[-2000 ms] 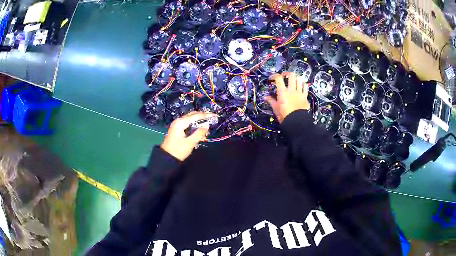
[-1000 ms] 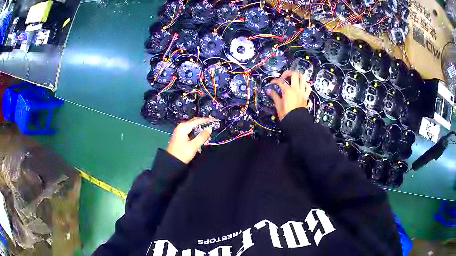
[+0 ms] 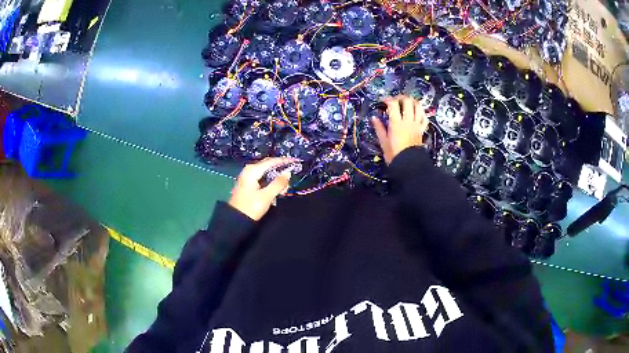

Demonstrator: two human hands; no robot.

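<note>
My left hand (image 3: 256, 189) holds a silvery wired round module (image 3: 283, 169) between thumb and fingers, at the bench's near edge. Red and pinkish lead wires (image 3: 324, 185) trail from it to the right. My right hand (image 3: 402, 127) lies over a black housing in the near rows, fingers bent down; what is under the fingers is hidden. Wired round modules (image 3: 263, 95) sit in tight rows left of and behind my right hand. A pale-faced disc (image 3: 336, 64) lies among them. Black housings (image 3: 487, 125) without coloured lead bundles stand in rows to the right.
Loose wired parts (image 3: 483, 17) lie in a tangle behind the rows, beside a brown carton (image 3: 583, 58). A corded hand tool (image 3: 592, 212) and small white boxes (image 3: 592, 178) are at the right. A blue plastic stool (image 3: 48, 145) stands below the bench at left.
The fingers of my right hand have shifted slightly over the same housing. My left hand still holds the module in nearly the same place. The camera view has moved slightly.
</note>
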